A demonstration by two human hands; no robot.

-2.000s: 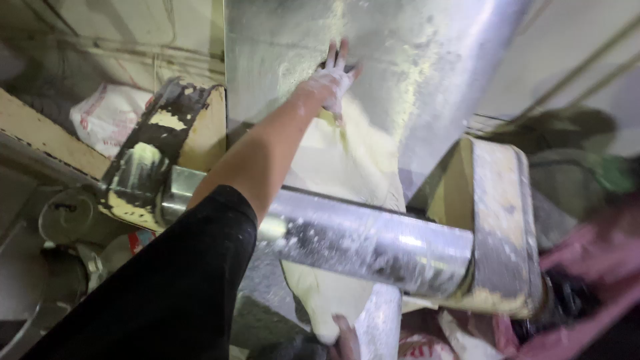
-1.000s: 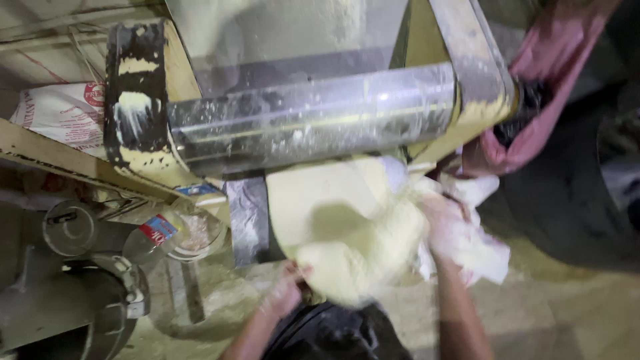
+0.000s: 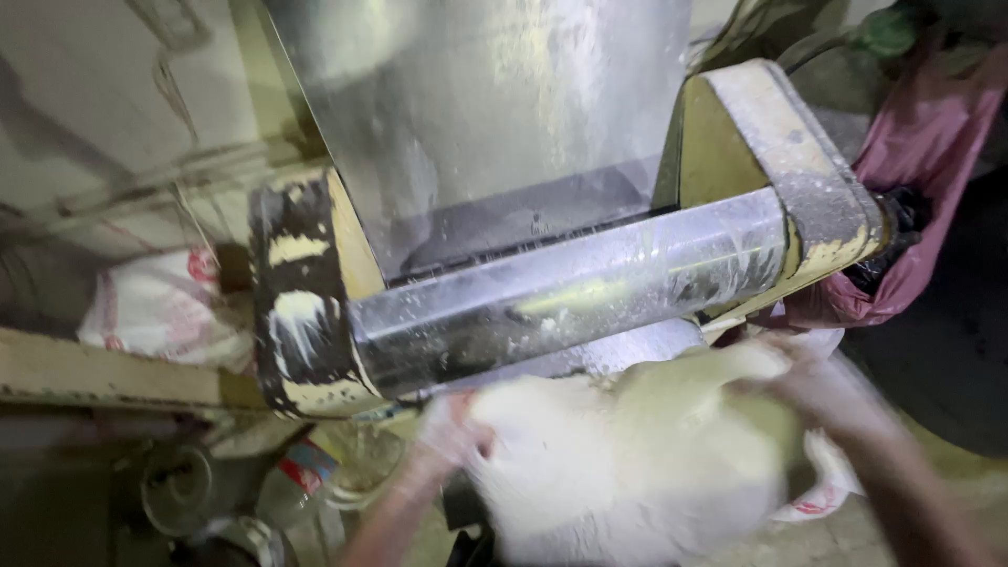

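Note:
A wide sheet of pale dough (image 3: 630,465), blurred by motion, hangs in front of a dough sheeter's metal roller (image 3: 575,291). My left hand (image 3: 457,433) grips its upper left edge, with floury fingers. At its upper right edge my right hand (image 3: 787,370) holds the dough, the fingers partly hidden and blurred. Both hands are just below the roller. Behind the roller rises the sheeter's sloping metal plate (image 3: 504,102), smeared with flour.
Worn end housings flank the roller, at left (image 3: 303,315) and right (image 3: 795,157). A pink plastic bag (image 3: 906,260) hangs at the right beside a dark bin (image 3: 945,354). A white printed sack (image 3: 157,307) lies left. Transparent containers (image 3: 354,465) stand below the left housing.
Two seconds ago one hand pressed dough on the sloping plate and another was below the roller. Both hands now hold the sheet in front of the roller, lifted closer to it than one second ago.

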